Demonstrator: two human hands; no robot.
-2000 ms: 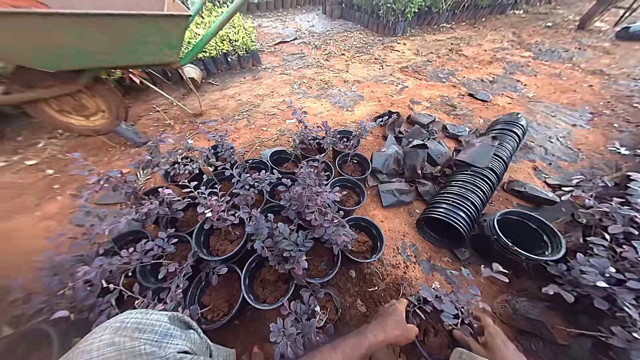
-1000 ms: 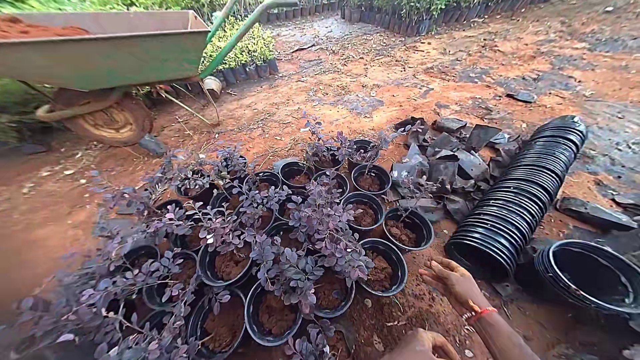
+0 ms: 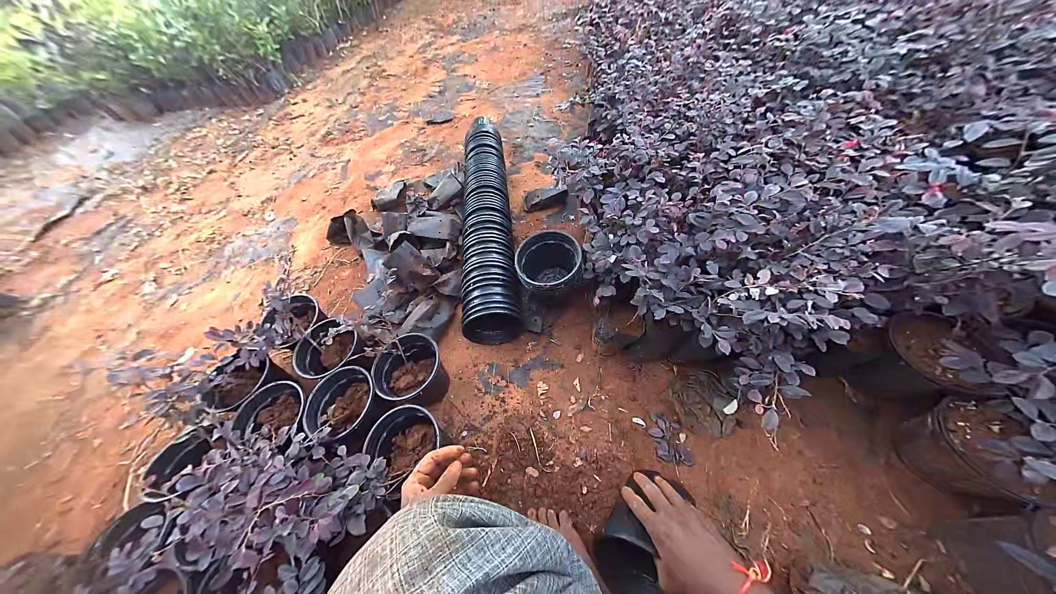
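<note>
My left hand [image 3: 441, 473], fingers loosely curled and nothing seen in it, is beside a black plastic pot of soil [image 3: 404, 439], just past my knee. Lower right, my right hand [image 3: 689, 524], with a red thread at the wrist, lays its fingers on a black object [image 3: 629, 540]; its grip and the object's exact kind are unclear. Bare toes [image 3: 557, 521] show between the hands. More soil-filled black pots [image 3: 338, 404] stand at the left, some under purple-leaved plants [image 3: 272, 503]. A long stack of nested black pots [image 3: 487, 223] lies on the ground, near an upright pot [image 3: 549, 262].
Torn black plastic pieces [image 3: 412, 247] are heaped left of the nested stack. Dense purple-leaved plants [image 3: 767, 181] fill the right, with filled black containers [image 3: 973, 445] below them. Green plants in dark bags [image 3: 190, 66] line the upper left. Red soil ground [image 3: 272, 206] lies between.
The view has swung far to the right, and the wheelbarrow is out of sight. My right hand, raised near the pots one second ago, is now down on the black object.
</note>
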